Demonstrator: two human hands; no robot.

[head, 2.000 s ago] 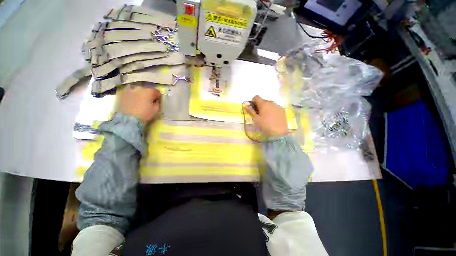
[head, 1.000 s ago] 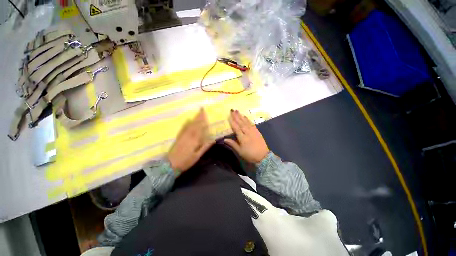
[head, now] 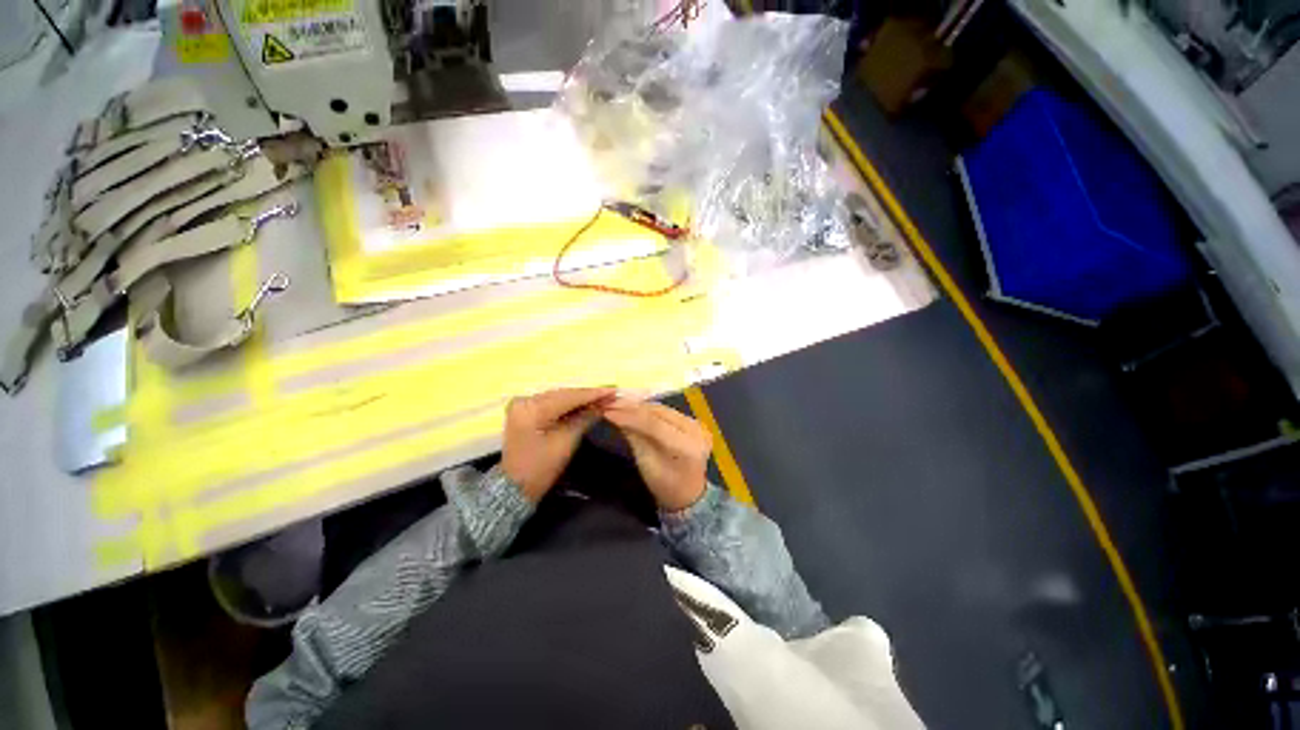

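My left hand (head: 549, 435) and my right hand (head: 663, 449) meet at the fingertips just over the table's front edge, in front of my dark apron. Whether anything small is between the fingers cannot be told. The thread snips (head: 645, 218) lie on the table beyond my hands, with the red cord (head: 560, 271) looped beside them. The webbing straps (head: 186, 250) with silver snap hooks (head: 265, 292) lie fanned on the left. The white template plate (head: 478, 178) with yellow tape lies under the sewing machine head (head: 307, 72).
Crumpled clear plastic bags (head: 741, 129) lie right of the plate, with small metal pieces (head: 873, 235) near the table's right edge. Yellow tape strips (head: 357, 392) run along the front of the tabletop. A blue bin (head: 1069, 207) stands on the floor at the right.
The snips and red cord have left my right hand and lie on the table. My hands moved back to the front edge, and their fingertips have come together. The view has swung right.
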